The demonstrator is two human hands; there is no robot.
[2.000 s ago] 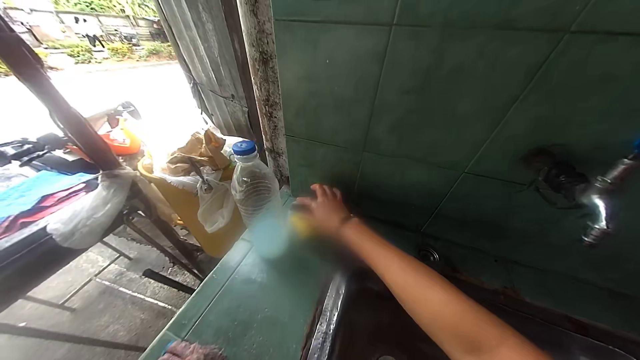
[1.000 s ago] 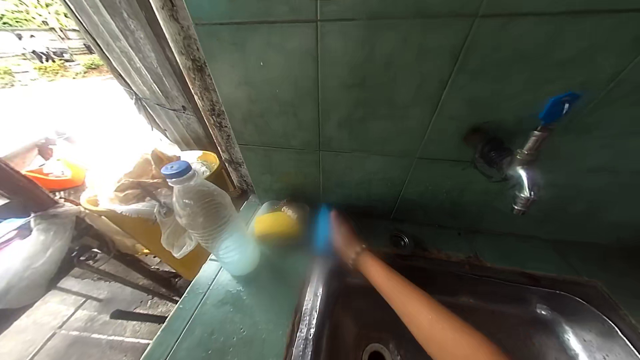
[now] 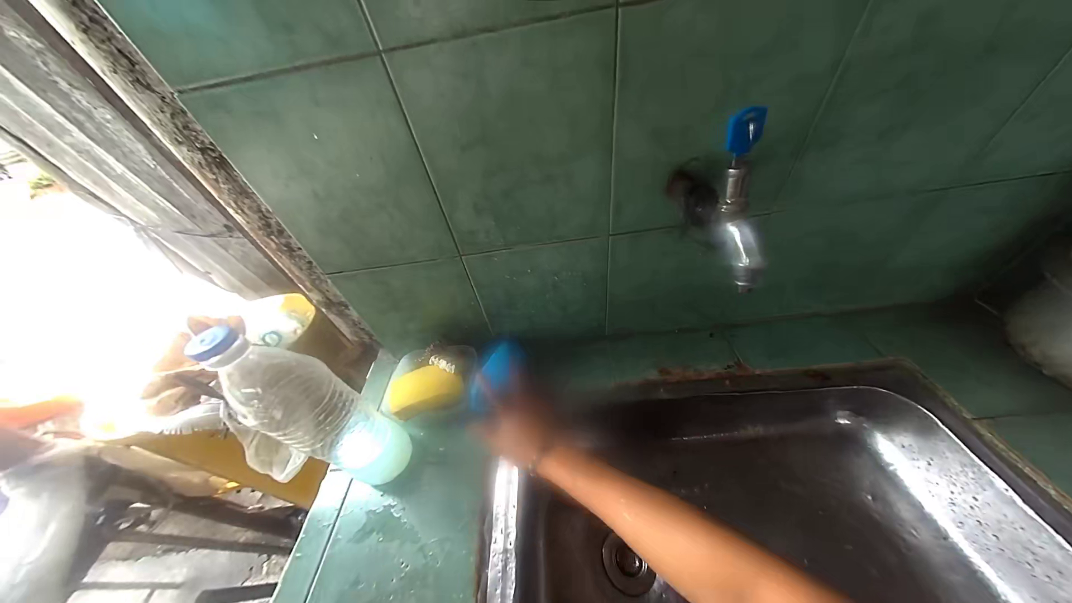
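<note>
My right hand (image 3: 521, 423), blurred, reaches over the left rim of the metal sink (image 3: 712, 469) and touches a blue object (image 3: 498, 375) at the back of the counter; blur hides whether the fingers grip it. Just left of that object, a yellow sponge (image 3: 425, 390) lies in a clear container (image 3: 456, 358). A clear plastic bottle (image 3: 293, 394) with a blue cap and pale blue-green liquid at its bottom stands further left on the tiled counter. My left hand is out of the frame.
A metal faucet (image 3: 739, 234) with a blue handle juts from the green tiled wall (image 3: 536, 151) above the sink. Behind the bottle is a yellow bin (image 3: 226, 459) holding bags. A wooden post (image 3: 209, 176) edges the wall at left.
The view has swung right and down, bringing the sink into sight. Two seconds ago my right hand was by the yellow sponge beside the bottle; now it is at the blue object.
</note>
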